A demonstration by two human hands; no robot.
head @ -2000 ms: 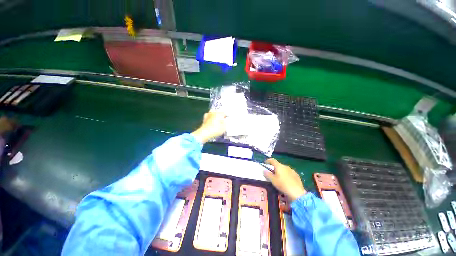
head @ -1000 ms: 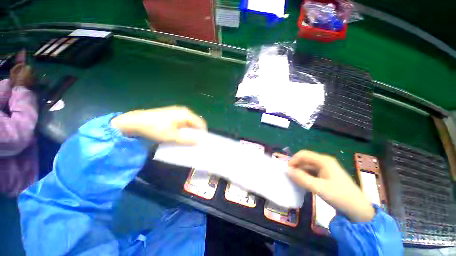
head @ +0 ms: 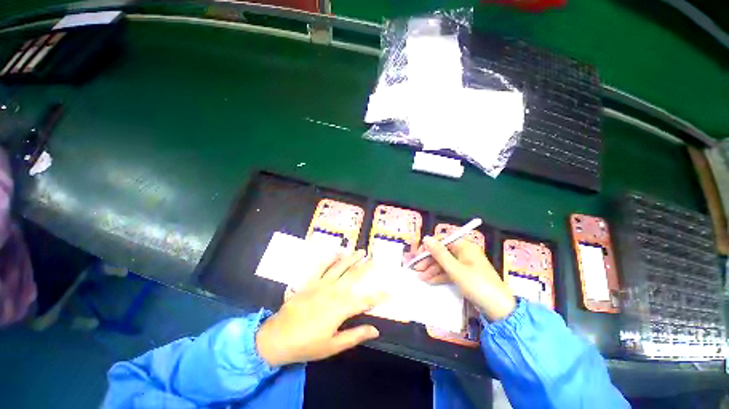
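Note:
A long white strip lies across the orange-red phone housings in the black housing tray. My left hand rests flat on the strip with its fingers spread, holding nothing that I can see. My right hand holds pale tweezers like a pen, over the strip's right part. The tweezer tip is by the strip near my left fingertips; whether it touches is too blurred to tell.
One housing lies apart on the bench, beside the blister tray. Behind are a clear bag of white sheets, a black gridded tray and a small white block. A dark tray and a person's pink sleeve are at left.
The white strip has come down from the bag area, held between both hands, onto the housings. My left hand now lies flat on it. My right hand has moved inward with the tweezers.

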